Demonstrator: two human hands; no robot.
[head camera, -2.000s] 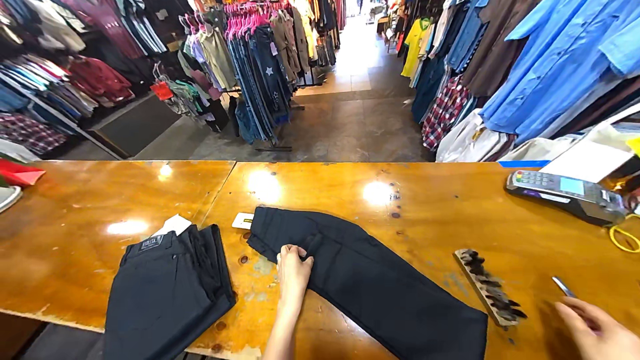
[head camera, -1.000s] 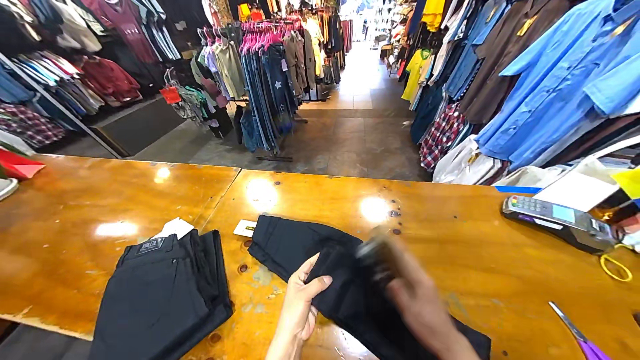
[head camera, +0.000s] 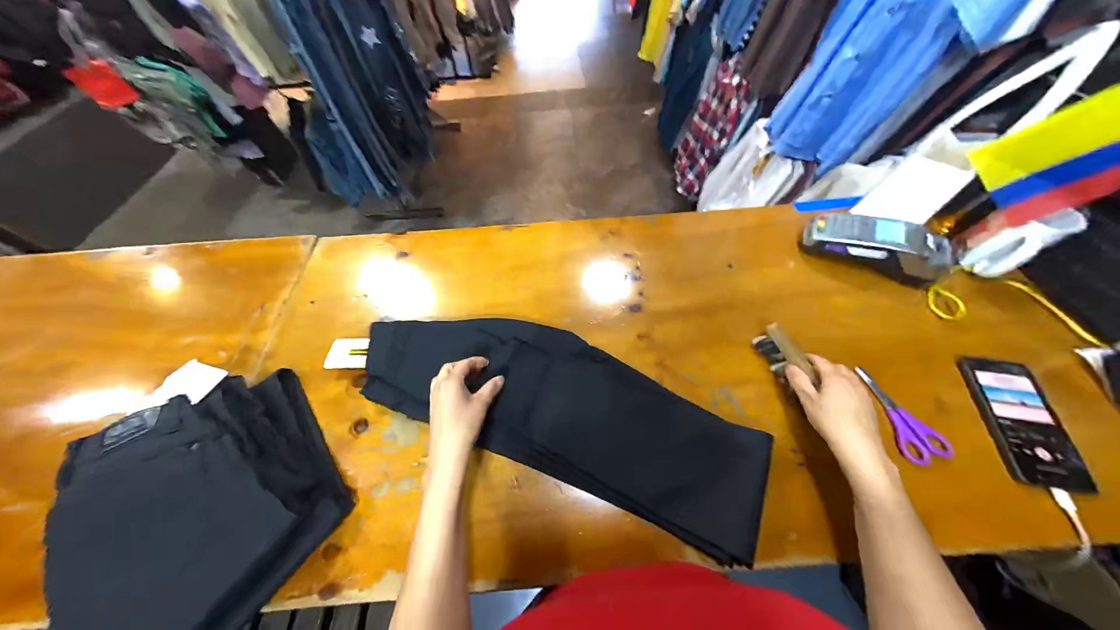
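Black folded trousers (head camera: 612, 411) lie across the wooden counter, a white tag (head camera: 347, 353) at their waist end. My left hand (head camera: 459, 398) pinches the fabric near that end between thumb and fingers. To the right of the trousers, my right hand (head camera: 831, 398) grips a wooden brush (head camera: 792, 353), whose dark bristles face left. Purple-handled scissors (head camera: 906, 426) rest just right of that hand. A second pair of black trousers (head camera: 175, 507), folded, with a patch at the waistband and a white tag (head camera: 192, 381), lies at the left.
A phone (head camera: 1025, 424) with a white cable lies at the counter's right. Behind it are a card terminal (head camera: 875, 245), a yellow cord (head camera: 947, 302) and a striped yellow, blue and red cloth (head camera: 1050, 157). Racks of clothes (head camera: 350, 96) stand beyond the counter (head camera: 490, 262).
My right hand, blurred over the trousers a second ago, has moved right, off them, with the brush. The brush lay on the counter two seconds ago. The view has tilted down.
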